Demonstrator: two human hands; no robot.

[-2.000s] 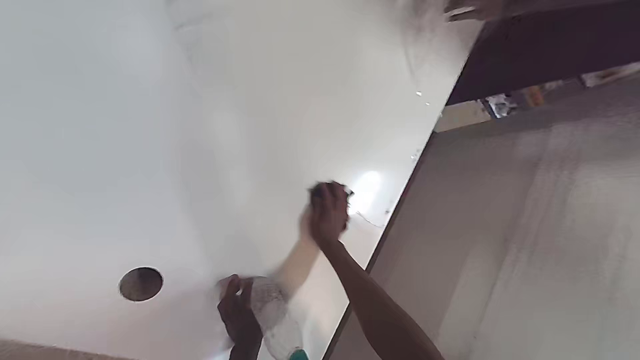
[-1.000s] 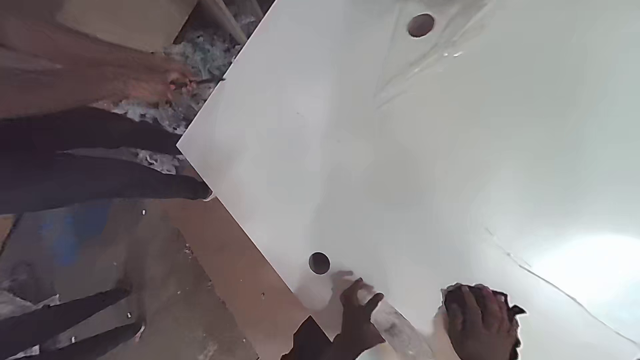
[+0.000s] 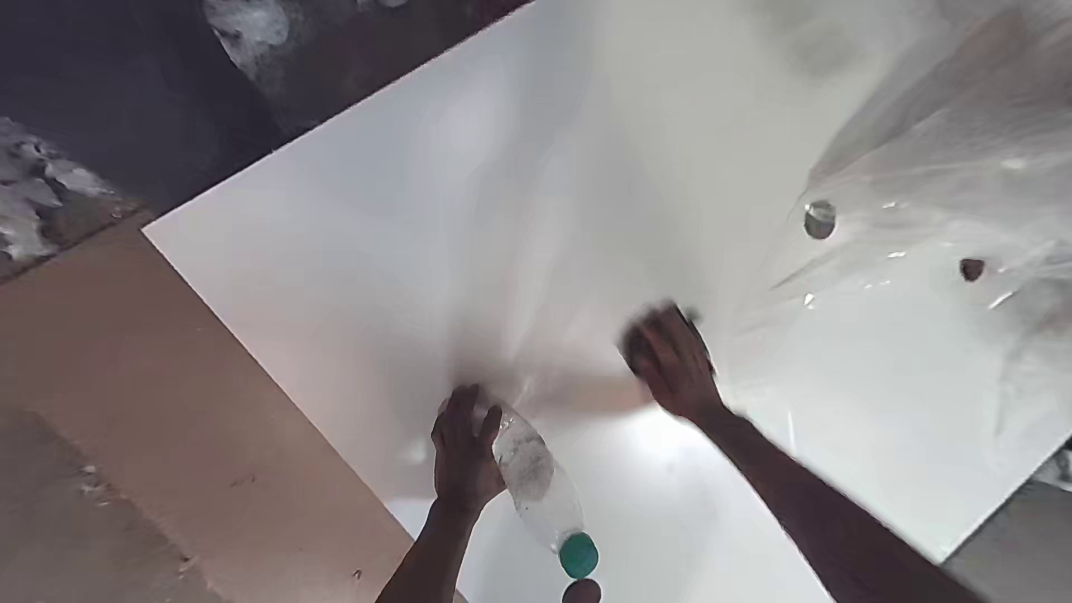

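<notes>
A large glossy white panel (image 3: 352, 251) fills the middle of the view. On its lower middle, my left hand (image 3: 467, 444) grips the base end of a clear plastic bottle (image 3: 528, 465), whose green cap (image 3: 579, 554) points down toward me. The bottle lies slanted over the panel. To the right, my right hand (image 3: 670, 360) presses a dark cloth or pad (image 3: 638, 347) on the panel's surface; the hand is slightly blurred and covers most of it. A round dark hole (image 3: 582, 591) shows in the panel just below the cap.
Clear plastic film (image 3: 946, 167) lies crumpled over the panel's right side, near another round hole (image 3: 820, 219) and a small dark spot (image 3: 971, 269). A brown board (image 3: 167, 360) extends beneath the panel at the left. Whitish scraps (image 3: 38, 188) lie beyond the upper left edge.
The view has swung strongly. The green cap shows again after being out of sight one second ago. The co-worker's arms seen then are out of view.
</notes>
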